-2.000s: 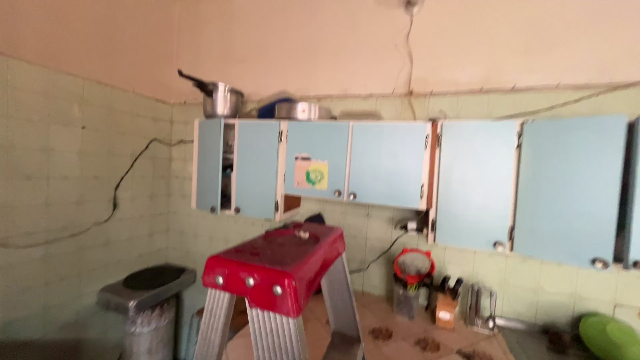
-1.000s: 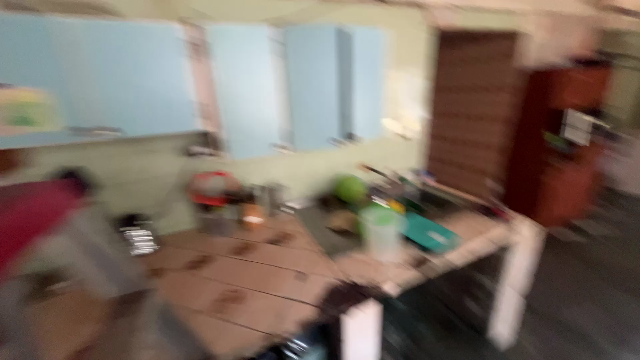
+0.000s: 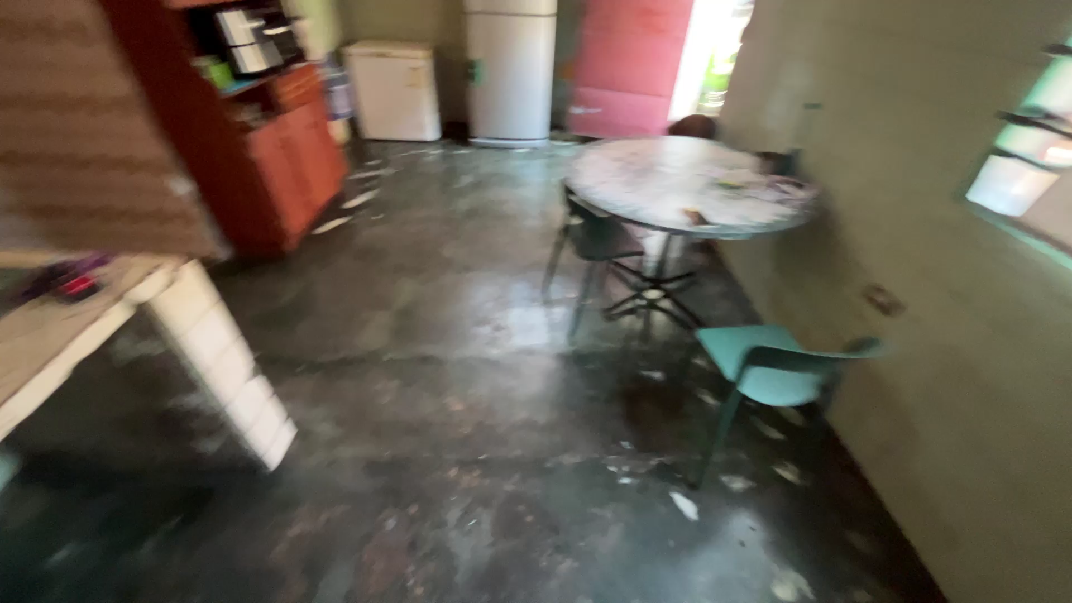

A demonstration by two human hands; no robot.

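Neither my left hand nor my right hand shows in the head view, so what they hold or touch is hidden. A round table (image 3: 662, 180) with a pale, marbled-looking top stands right of centre, with a few small items on it. Against its near left side is a dark chair (image 3: 605, 239). A green chair (image 3: 766, 360) stands nearer, close to the right wall. The picture is blurred.
A tiled counter (image 3: 63, 322) with a white tiled leg (image 3: 230, 368) juts in at left. Farther back are a reddish wooden cabinet (image 3: 297, 167), a white chest freezer (image 3: 392, 92), a refrigerator (image 3: 511, 71) and a pink door (image 3: 630, 67). Pale scraps (image 3: 684, 505) lie on the dark floor.
The view has swung far right and down, from the blue wall cabinets and the red-topped stepladder to the floor, round table and chairs.
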